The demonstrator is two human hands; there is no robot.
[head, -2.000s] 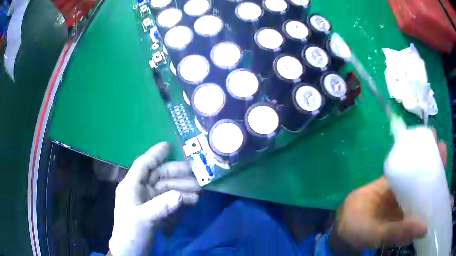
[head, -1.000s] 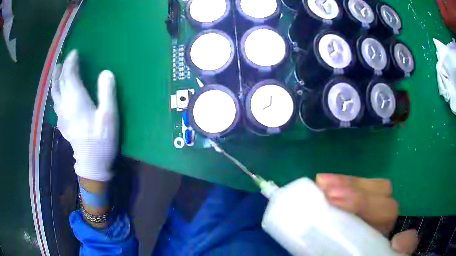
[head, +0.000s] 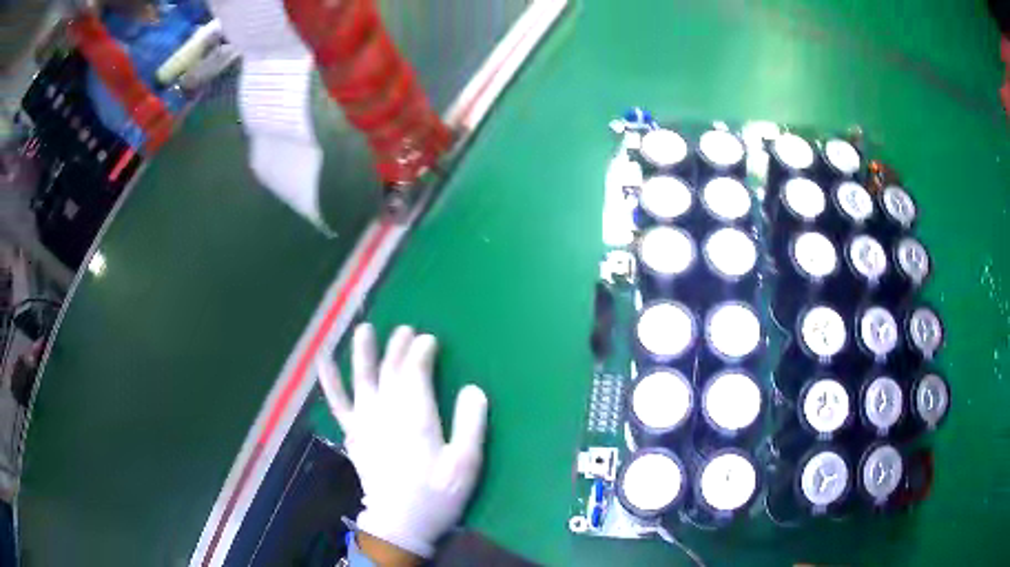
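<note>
The capacitor board lies on the green mat at the right, with rows of tall black capacitors with pale round tops. Small bright blue parts sit at its lower left corner. My left hand, in a white knit glove, rests palm down with fingers spread on the mat, left of the board and not touching it. A thin dispensing needle reaches the board's lower edge near the corner capacitor. The bottle and my right hand are below the picture's edge.
A dark green conveyor with a pale, red-striped edge curves along the left. A red wrapped object and a white printed paper strip hang over it. Black equipment and a person in blue show at the upper left.
The view has swung left and shows the whole board smaller, at the right. The bottle and my right hand have left the picture. My gloved left hand appears lower, still spread.
</note>
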